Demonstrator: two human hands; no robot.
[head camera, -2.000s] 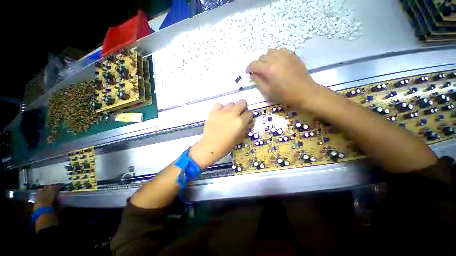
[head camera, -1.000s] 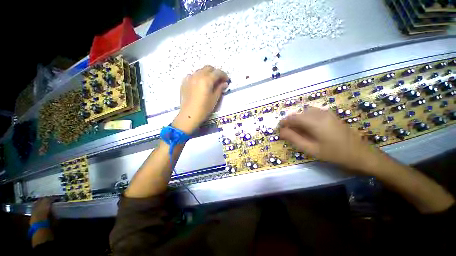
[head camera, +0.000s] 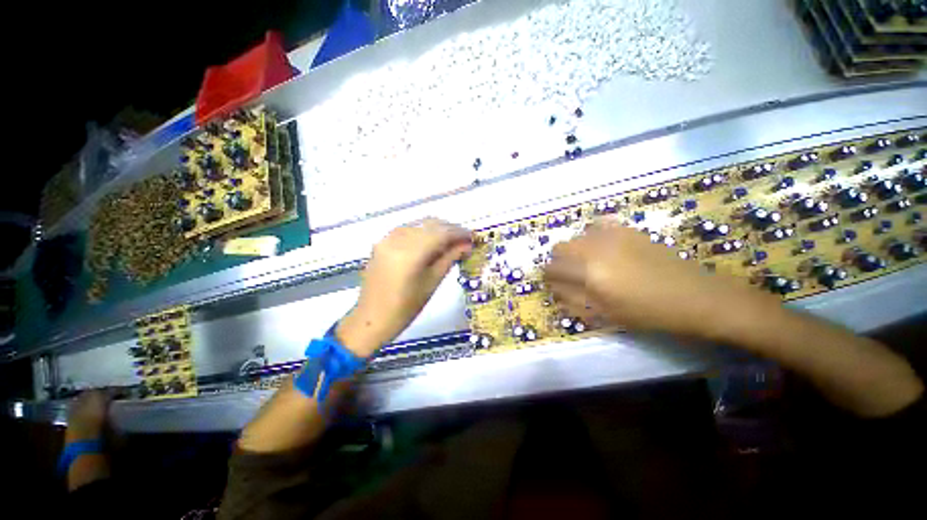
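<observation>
My left hand (head camera: 407, 269), with a blue strap (head camera: 329, 367) on the wrist, is at the left back corner of the tan circuit board panel (head camera: 498, 323). Its fingertips are close together; whether they hold a part cannot be told. My right hand (head camera: 610, 274) is over the panel, fingers pointing down onto it. It is blurred and its fingertips are hidden. The panel lies in the metal rail (head camera: 407, 391) and carries dark cylinders with pale tops. Several small dark components (head camera: 572, 140) lie loose on the white bench behind the rail.
White bits (head camera: 457, 91) are scattered on the bench. Stacked boards stand at left (head camera: 229, 173) and far right (head camera: 864, 41). A brown heap (head camera: 137, 229), a pale block (head camera: 251, 247) and a red bin (head camera: 244, 79) are at left. Another person's hand (head camera: 89, 406) is near a smaller board (head camera: 165, 352).
My left hand has moved from the bench down to the panel's back left corner. My right hand has gone from the bench to over the panel. More dark components show on the bench.
</observation>
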